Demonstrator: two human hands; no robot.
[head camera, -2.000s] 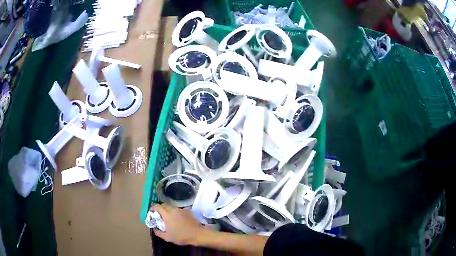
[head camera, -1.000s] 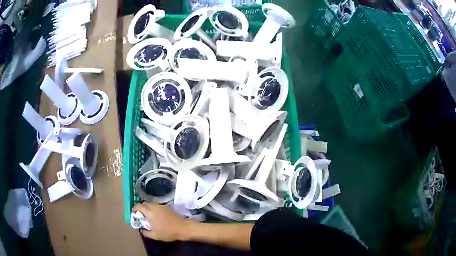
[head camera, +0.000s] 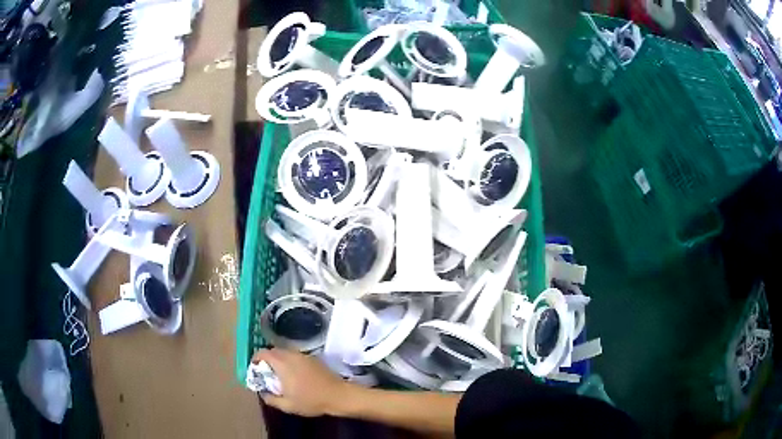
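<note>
A green crate (head camera: 251, 257) is heaped with white lamp heads (head camera: 322, 173) that have ringed dark discs and flat stems. My right hand (head camera: 296, 383) is at the crate's near left corner, closed on a crumpled white cloth (head camera: 263, 377). Its fingers are curled by the rim; whether they also grip the rim is hard to tell. The bare forearm and black sleeve cross in front of the crate's near side from the right. My left hand is not in view.
Left of the crate, a brown board (head camera: 171, 377) bears several lamp heads and a row of white stems (head camera: 150, 51). A white bag (head camera: 45, 377) lies on the green surface at far left. More green crates (head camera: 677, 129) stand at right; blue-edged parts lie beside the heaped crate.
The whole view has shifted left, then partly back right, with crate, board and hand moving together. My right hand stays at the same crate corner with the cloth.
</note>
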